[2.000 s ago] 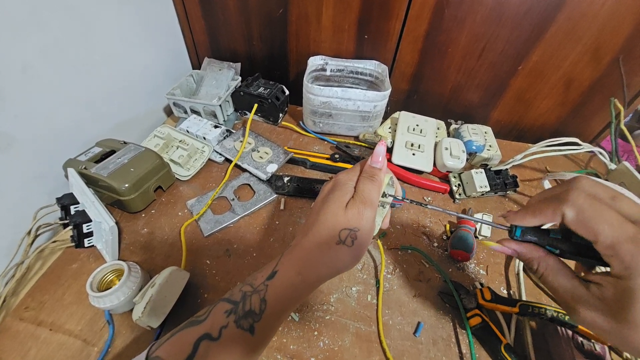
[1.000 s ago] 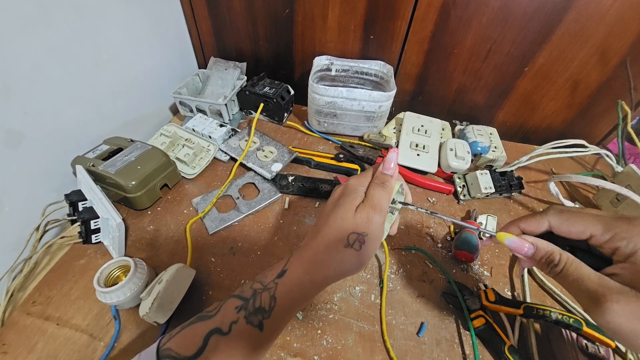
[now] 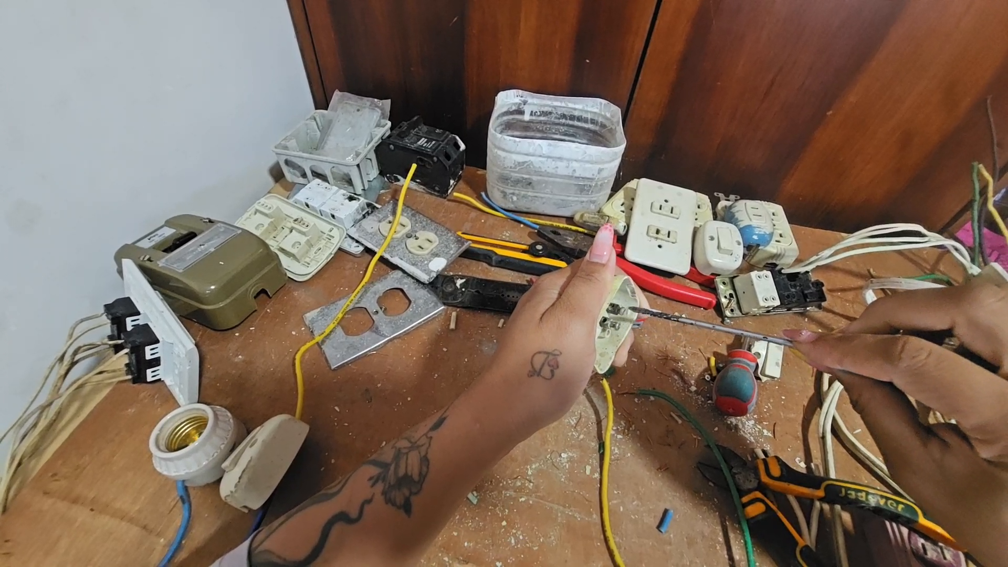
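Note:
My left hand (image 3: 563,339) grips a small cream plastic electrical fitting (image 3: 617,321), its open inner side with metal terminals turned to the right. A yellow wire (image 3: 606,465) runs down the table from just below it. My right hand (image 3: 921,370) holds a screwdriver (image 3: 709,324) by the shank near my fingertips, and its tip reaches the terminals inside the fitting. The screwdriver's handle is hidden by my right hand. Below the shank lies a stubby screwdriver with a red and grey handle (image 3: 735,386).
Pliers with orange and black handles (image 3: 835,484) lie at the lower right beside white cables. Behind my hands are red-handled pliers (image 3: 665,285), switches and a cloudy plastic container (image 3: 555,153). Metal outlet plates (image 3: 374,319), an olive cover (image 3: 201,268) and a lamp socket (image 3: 195,442) stand left.
My right hand's fingers have shifted from around the screwdriver's dark handle onto its shank. My left hand still holds the fitting, whose inner side now shows more.

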